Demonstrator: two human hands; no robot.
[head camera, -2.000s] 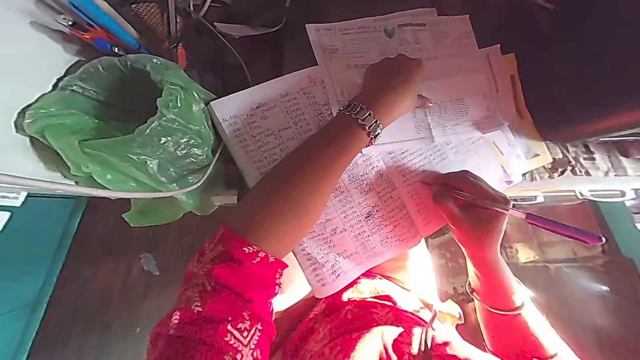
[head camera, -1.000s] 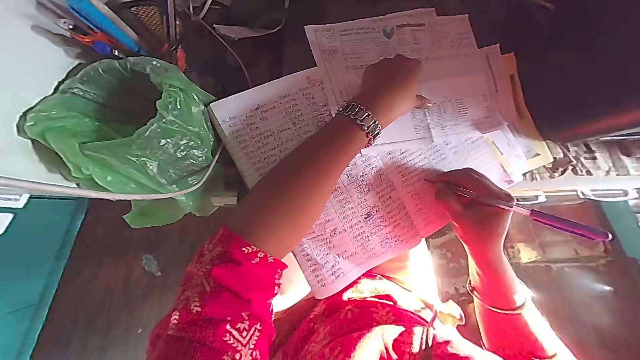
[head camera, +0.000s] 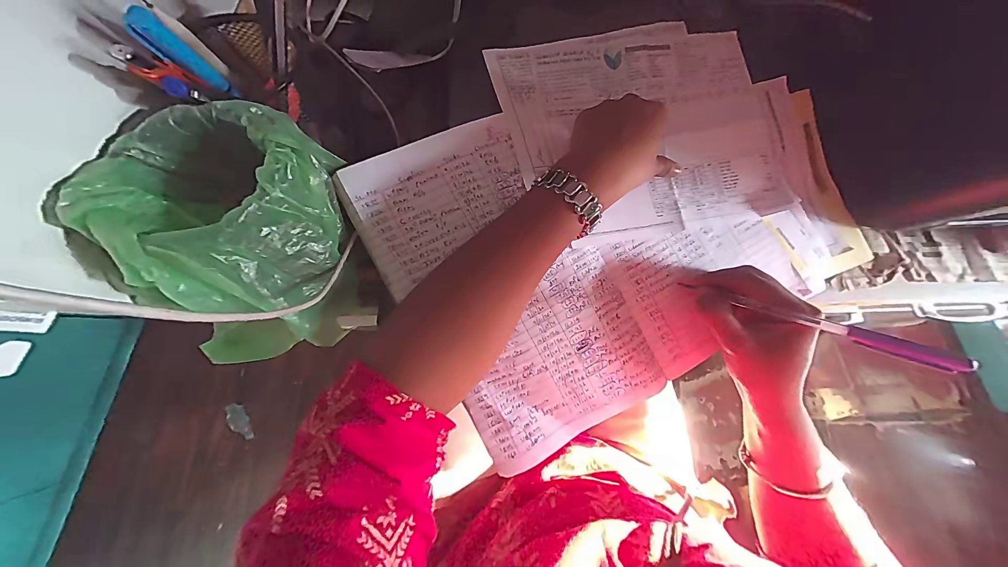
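An open notebook (head camera: 551, 378) with handwritten columns lies tilted before me, its right page lit pink. My left hand (head camera: 622, 142), with a metal-link watch band (head camera: 571, 193) at the wrist, rests on printed sheets (head camera: 575, 75) lying over the notebook's upper part; its fingers are bent and partly hidden, so I cannot tell whether they grip a sheet. My right hand (head camera: 760, 311) holds a pen with a purple barrel (head camera: 906, 348), its tip end pointing left over the right page. A thin bangle (head camera: 787, 484) circles the right wrist.
A bin-like opening lined with a green plastic bag (head camera: 268, 252) stands at the left, a pale cable (head camera: 173, 316) crossing its front. Pens and tools (head camera: 173, 51) are at the upper left beside a mesh holder (head camera: 240, 39). Yellowish papers (head camera: 827, 197) stick out at the right.
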